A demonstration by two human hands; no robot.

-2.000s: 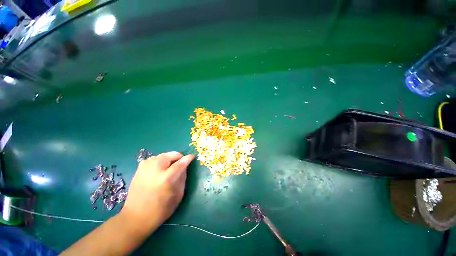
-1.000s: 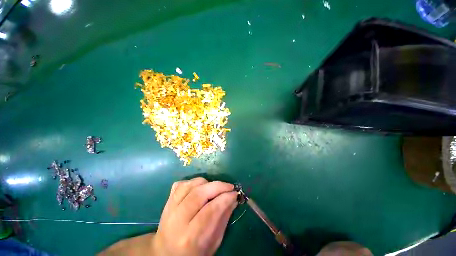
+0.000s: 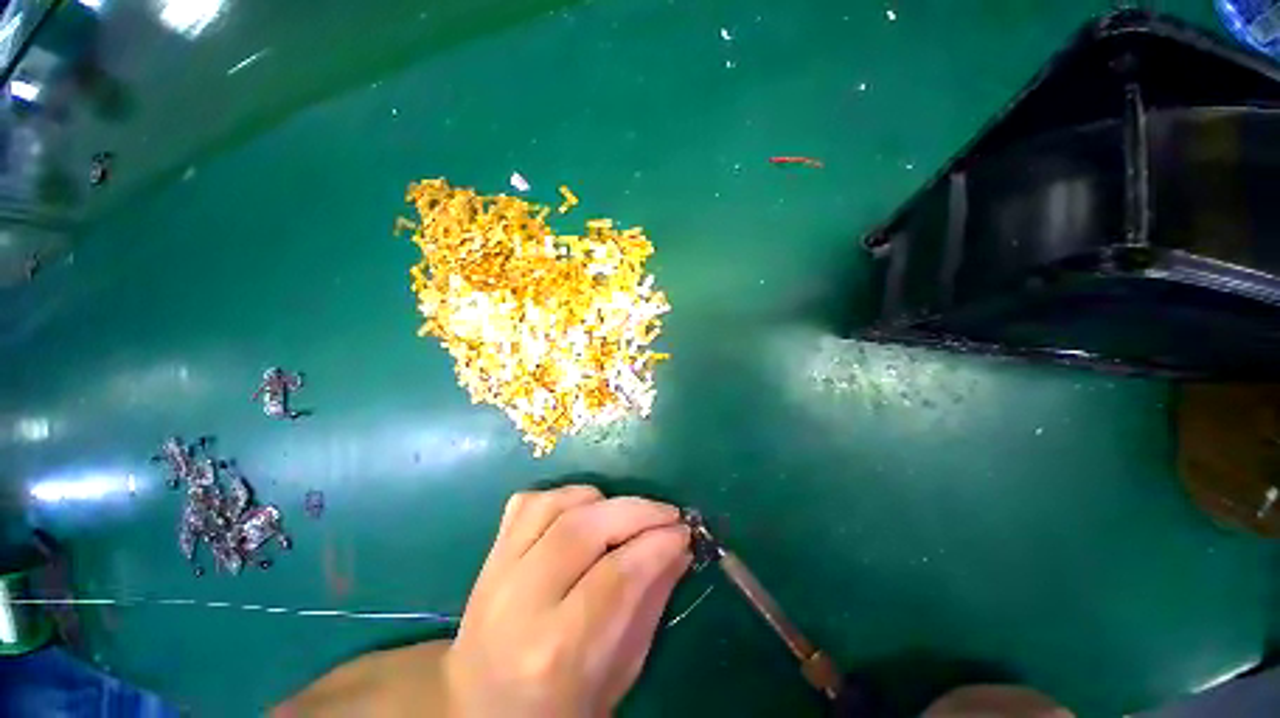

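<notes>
My left hand (image 3: 569, 603) is at the lower middle, its fingertips pinched on a small dark metal part (image 3: 702, 544). The soldering iron (image 3: 765, 603) slants up from the bottom edge, its tip at that part. My right hand (image 3: 994, 701) is mostly cut off by the bottom edge beside the iron's dark handle; its fingers are hidden. Solder wire (image 3: 281, 609) runs from the left to my left hand, and a thin end shows below the fingertips. A heap of tiny orange-and-white pieces (image 3: 541, 323) lies above my left hand.
A pile of small dark metal parts (image 3: 218, 512) lies at left, with a small cluster (image 3: 281, 393) above it. A black plastic bin (image 3: 1039, 211) stands at right, a brown pot (image 3: 1228, 456) below it. A solder spool (image 3: 21, 610) is at the left edge, a bottle (image 3: 1249, 21) at upper right.
My left hand has moved from beside the orange-and-white heap to the iron's tip and stays there with a metal part. My right hand has come partly into view. The view has shifted.
</notes>
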